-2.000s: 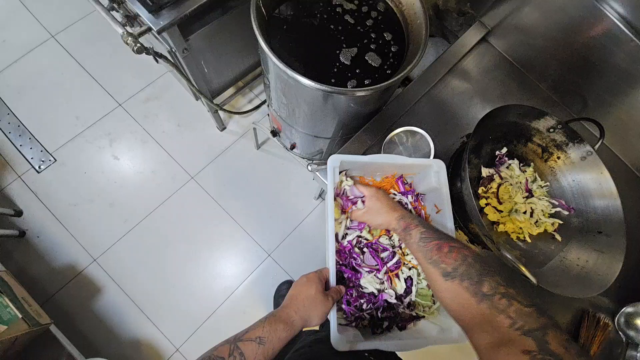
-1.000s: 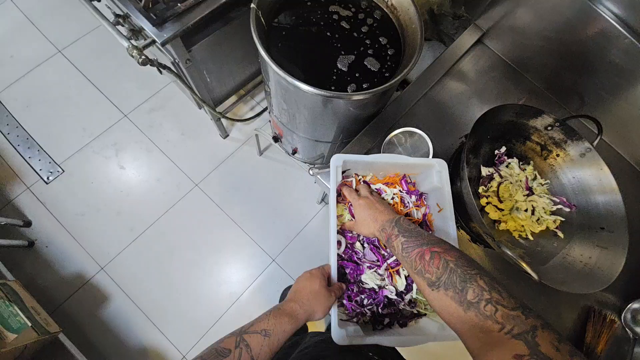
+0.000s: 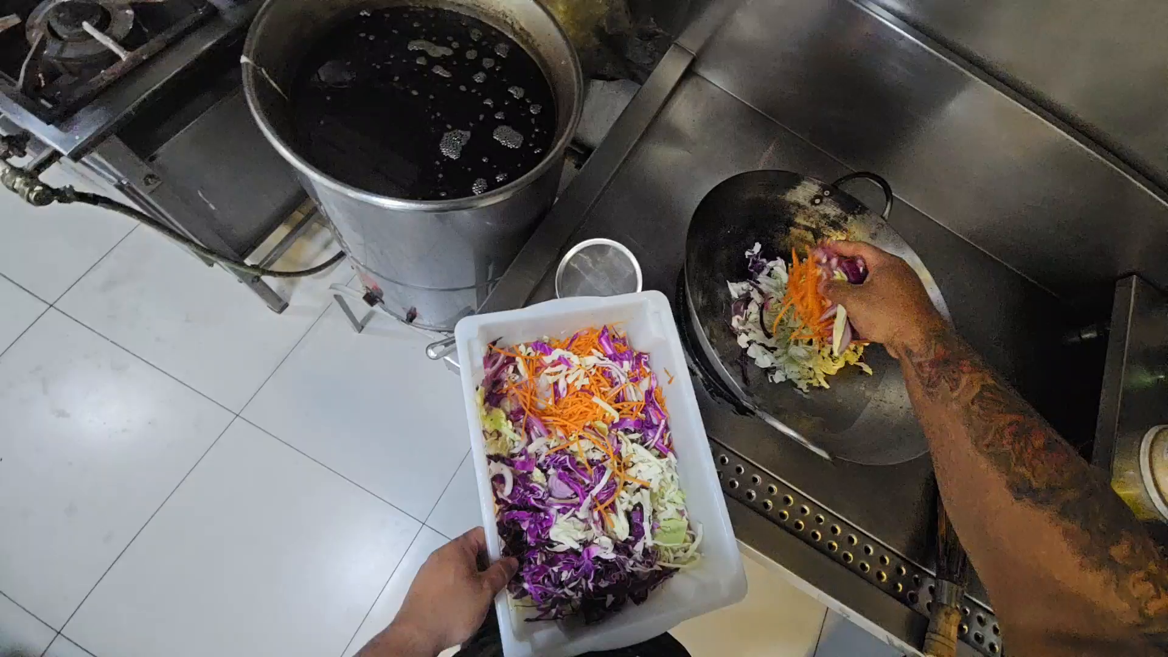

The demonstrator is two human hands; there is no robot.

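My left hand (image 3: 453,584) grips the lower left edge of a white plastic tub (image 3: 716,511). Shredded purple and pale cabbage (image 3: 584,538) with orange carrot strips (image 3: 575,401) fills much of it. My right hand (image 3: 881,297) holds a bunch of shredded carrot (image 3: 803,297) with pieces of cabbage or onion, just over the dark metal wok (image 3: 876,415). Under that bunch, shredded cabbage (image 3: 766,328) lies in the wok. The palm and some fingertips of my right hand are hidden.
A tall steel pot (image 3: 429,255) of dark liquid stands behind the tub. Beside it a round strainer (image 3: 599,269) rests on the steel counter (image 3: 666,182). A gas burner (image 3: 82,27) is at upper left. A brush with a wooden handle (image 3: 944,616) lies at lower right, near a perforated strip (image 3: 821,534).
My right hand has moved out of the tub to the right, over the wok, and now holds shredded vegetables. My left hand keeps its hold on the tub. The view has shifted.
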